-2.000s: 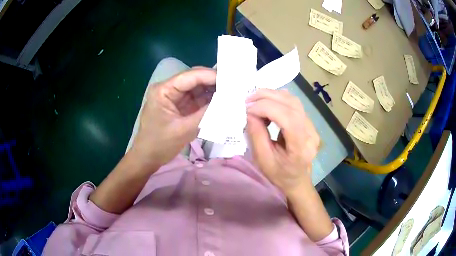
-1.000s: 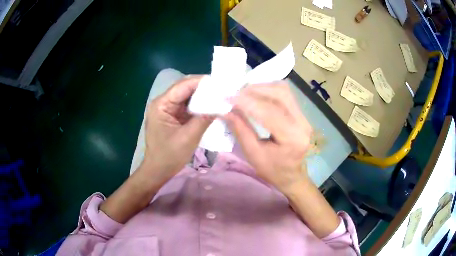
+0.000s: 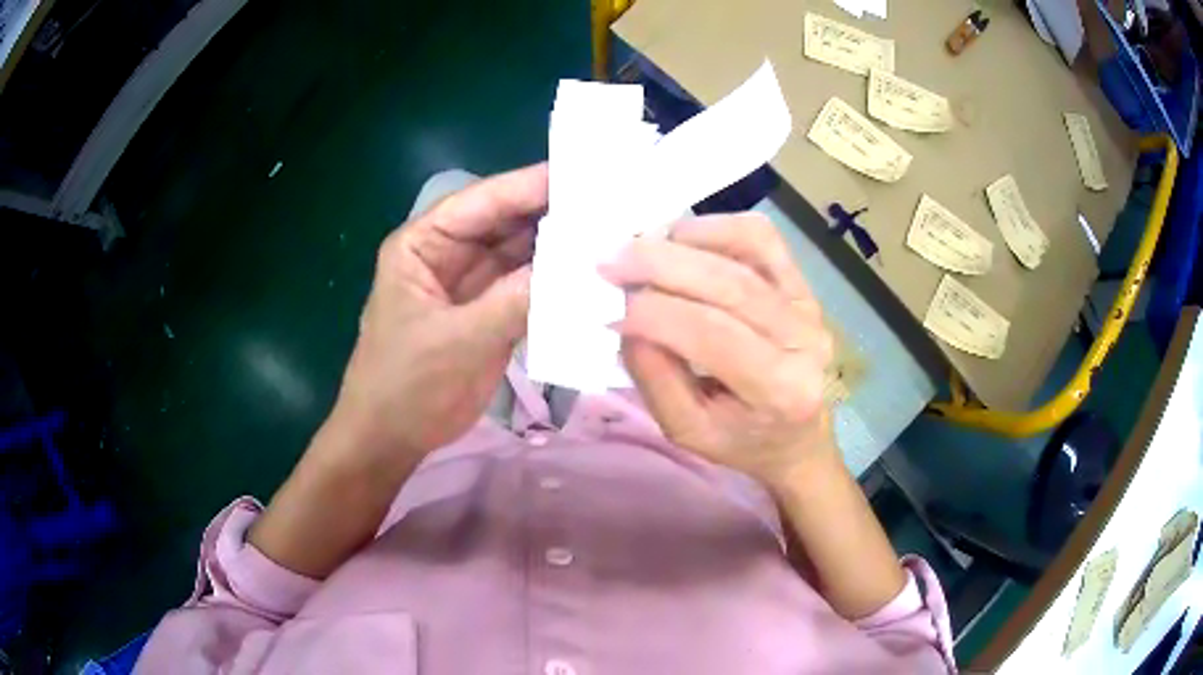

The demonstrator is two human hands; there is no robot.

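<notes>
A bunch of white labels (image 3: 581,237) stands upright between my two hands, in front of the pink shirt. Its print does not show. My left hand (image 3: 449,310) grips the bunch at its left edge. My right hand (image 3: 732,343) holds the bunch from the right, with its fingertips on the front. A long white label strip (image 3: 723,143) slants up and to the right from the bunch, above my right hand. No rubber band can be made out.
Several buff bundle tickets (image 3: 858,140) lie on the cardboard sheet (image 3: 739,46) at right, with a small orange-brown tool (image 3: 967,32) and a dark purple scrap (image 3: 852,230). A yellow trolley frame (image 3: 1029,423) curves around it. More tickets (image 3: 1157,578) lie on the white table.
The bunch was spread at the bottom, then blurred and bent between my hands; now it is straighter and narrower. The strip reaches higher. Both hands still hold the bunch.
</notes>
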